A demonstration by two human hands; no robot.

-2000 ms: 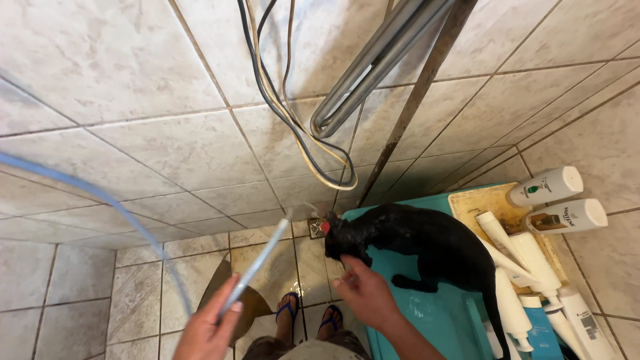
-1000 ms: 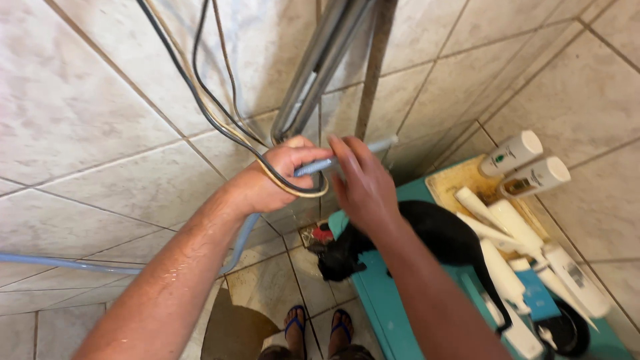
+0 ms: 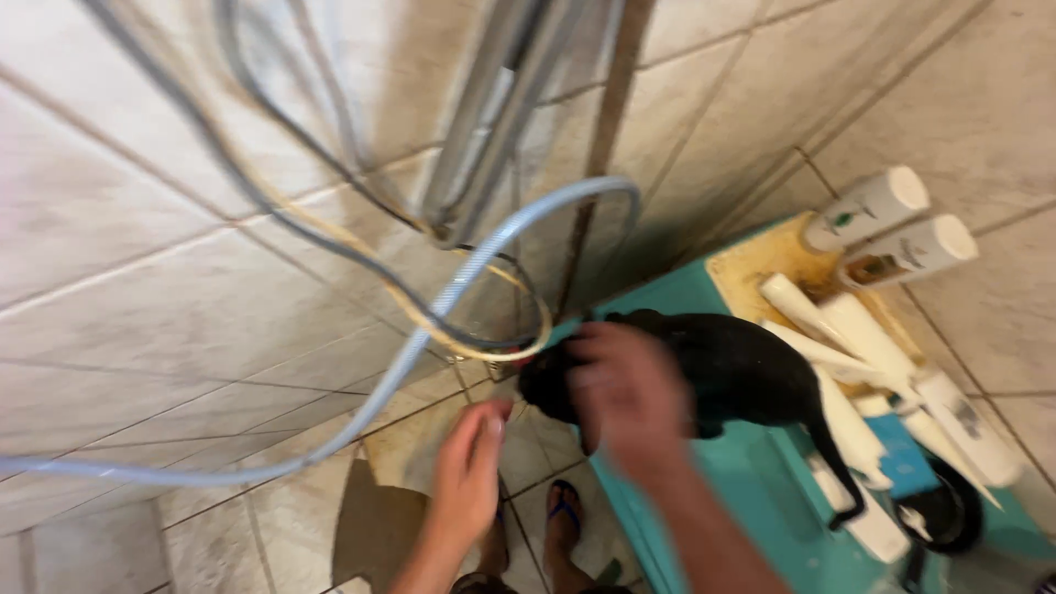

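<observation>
A black cat (image 3: 734, 363) stands on a teal plastic surface (image 3: 742, 487), its head low at the left end and its tail hanging to the right. My right hand (image 3: 631, 388), blurred, is at the cat's head and neck; whether it grips is unclear. To the left of the head is my left hand (image 3: 474, 450), raised with nothing visible in it, its fingers close together. A light blue hose (image 3: 396, 375) loops through the hanging cables (image 3: 363, 256) and over them, its end hidden near the wall.
Two white bottles (image 3: 866, 206) stand in a yellowish tray (image 3: 742, 264). White tubes and bottles (image 3: 874, 338), a blue packet (image 3: 899, 454) and a round black item (image 3: 945, 503) lie beside the cat. A metal bar (image 3: 495, 124) runs down the tiled wall. A brown mat (image 3: 371, 528) lies near my feet.
Both hands have let go of the hose, which now hangs looped through the cables. My right hand has moved down to the cat. My left hand has come down from the cables.
</observation>
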